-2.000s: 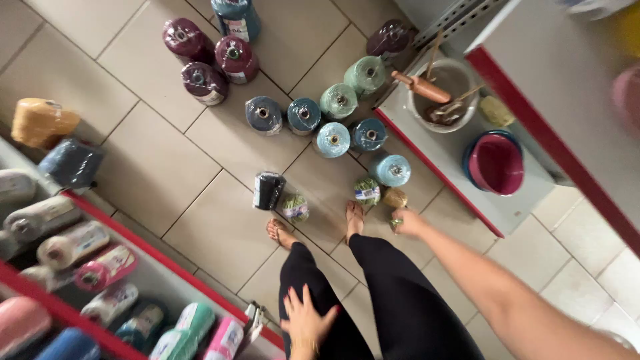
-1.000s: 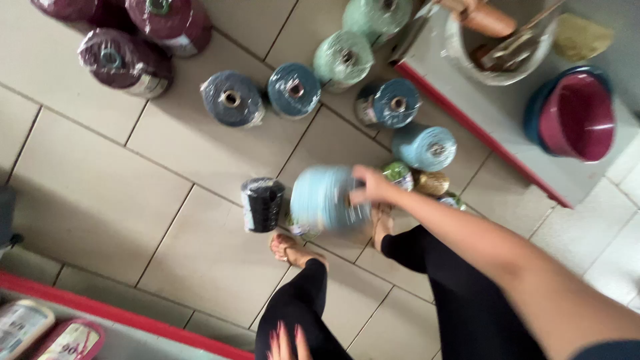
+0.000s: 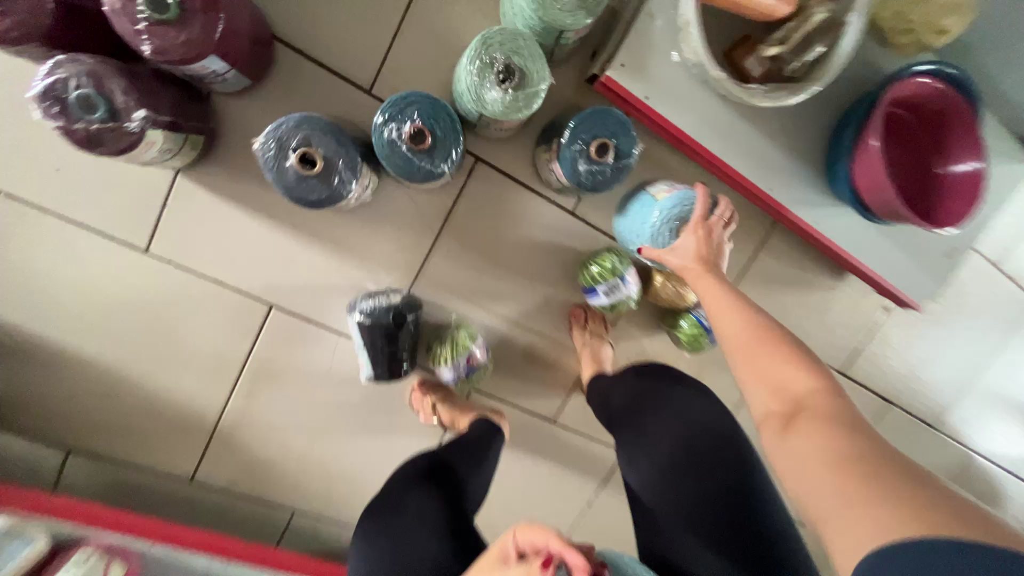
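Observation:
My right hand [image 3: 700,236] grips a wrapped light blue yarn cone [image 3: 652,216] beside the low shelf. Just below it, two green yarn balls [image 3: 610,280] [image 3: 691,330] and a tan yarn ball [image 3: 670,290] lie close together near my foot. At the bottom edge, my left hand [image 3: 532,550] is bent around a pale blue yarn cone [image 3: 628,564], mostly cut off by the frame. Blue-grey [image 3: 312,160], teal [image 3: 418,138] and dark blue cones [image 3: 596,150] stand on the tiles. A black wrapped cone [image 3: 386,334] sits next to a green yarn ball [image 3: 460,354].
Mint cones [image 3: 502,76] and maroon cones [image 3: 120,108] stand farther off. A low grey shelf with a red edge [image 3: 752,188] is at the right, holding a white bucket [image 3: 692,48] with tools and nested pots [image 3: 920,152]. Another red shelf edge [image 3: 160,532] crosses the lower left.
One second ago my right hand was moving a light blue cone above my feet; now it is on the other light blue cone, by the shelf. My left hand now has a pale blue cone.

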